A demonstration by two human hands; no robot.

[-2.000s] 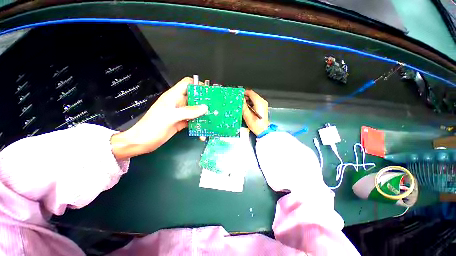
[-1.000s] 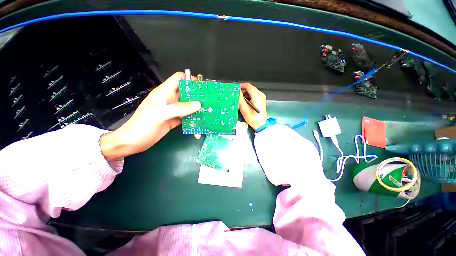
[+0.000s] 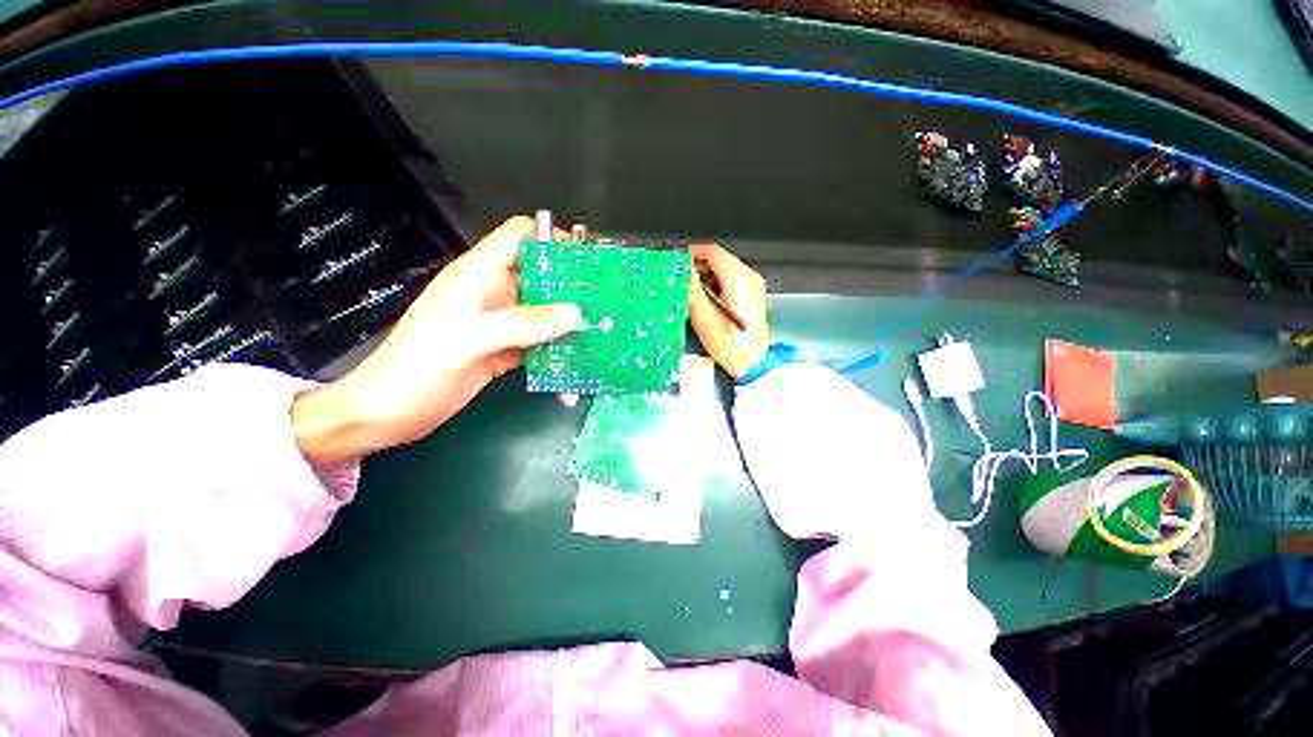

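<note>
A green circuit board (image 3: 619,310) is held up over the bench, its flat dotted face towards me and silver connectors on its far edge. My left hand (image 3: 461,324) grips its left side, with the thumb on the face. My right hand (image 3: 732,310) is at its right edge, with a thin dark tool (image 3: 723,305) in the fingers; the fingertips behind the board are hidden. A blue strap (image 3: 770,360) is round my right wrist. Below the board, a white sheet (image 3: 634,521) lies on the bench with a green piece (image 3: 616,449) on it.
A black compartment tray (image 3: 216,231) is at the left. Small board clusters (image 3: 1044,245) sit on the dark strip (image 3: 648,159) behind. At the right are a white plug (image 3: 950,369) with cable, a red square (image 3: 1080,385), a yellowish ring (image 3: 1145,504) on a green-white container and a blue-green ribbed object (image 3: 1238,461).
The view has shifted slightly. More small board clusters show on the dark strip at the upper right than two seconds ago. Both hands keep nearly the same hold.
</note>
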